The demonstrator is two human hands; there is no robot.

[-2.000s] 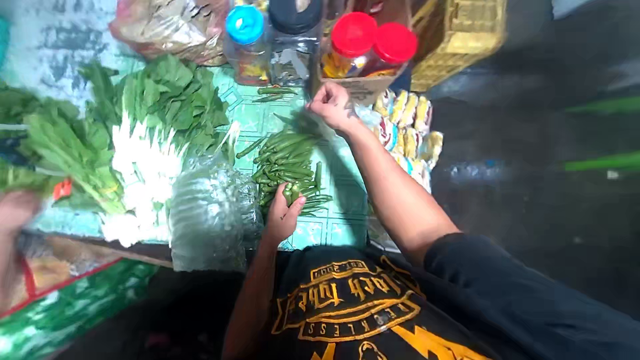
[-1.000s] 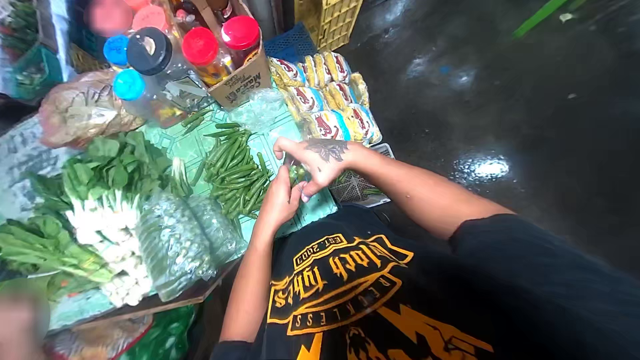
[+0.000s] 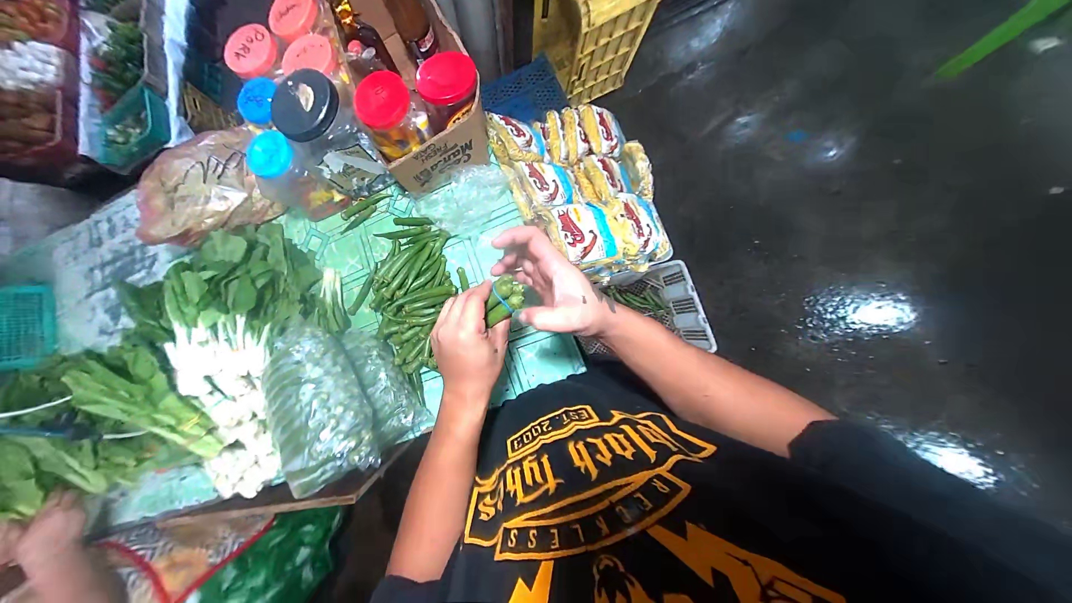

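My left hand [image 3: 467, 339] grips a small bundle of okra [image 3: 505, 300], its stem ends pointing right, with a blue rubber band around it. My right hand [image 3: 557, 285] is just right of the bundle, fingers apart and curved; whether a fingertip touches it I cannot tell. Left of my hands a heap of loose okra [image 3: 410, 293] lies on the green patterned table cover [image 3: 548, 356]. A few more pods [image 3: 362, 211] lie farther back by the jars.
Leafy greens with white stalks [image 3: 226, 368] and bagged vegetables [image 3: 322, 410] lie to the left. Lidded jars [image 3: 306, 105] and a cardboard box [image 3: 444, 155] stand behind. Yellow packs [image 3: 578, 184] and a plastic crate [image 3: 687, 306] are at right. Another person's hand [image 3: 54, 536] shows lower left.
My right hand was raised apart from my left two seconds ago; it is now beside the bundle. Since one second ago its fingers have spread. The view has shifted and turned.
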